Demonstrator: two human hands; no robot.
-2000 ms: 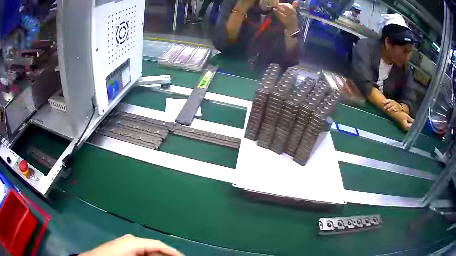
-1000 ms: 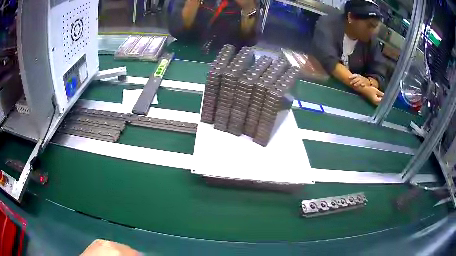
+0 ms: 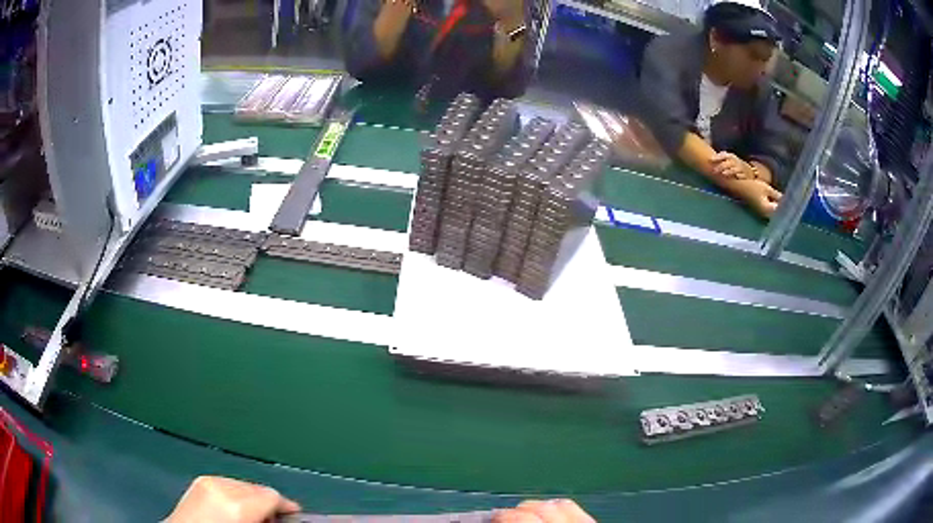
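Note:
My left hand [image 3: 230, 501] and my right hand [image 3: 542, 510] are at the bottom edge, partly cut off. Between them they hold the ends of a thin grey bar [image 3: 399, 518], of which only a strip shows. A separate six-hole bar [image 3: 702, 419] lies on the green belt at the lower right, its round cups facing up. Tall columns of stacked bars [image 3: 506, 194] stand on the white board [image 3: 512, 327] in the middle.
Flat-laid bars [image 3: 184, 255] lie beside the left machine [image 3: 153, 112]. A long dark strip [image 3: 302, 194] with a green label lies behind them. A small bar [image 3: 94, 363] with a red glow is at the left. A red bin [image 3: 20, 470] is lower left. People sit opposite.
The view has turned right. My right hand and the held bar have come into view at the bottom. The six-hole bar sits slightly farther right than one second ago.

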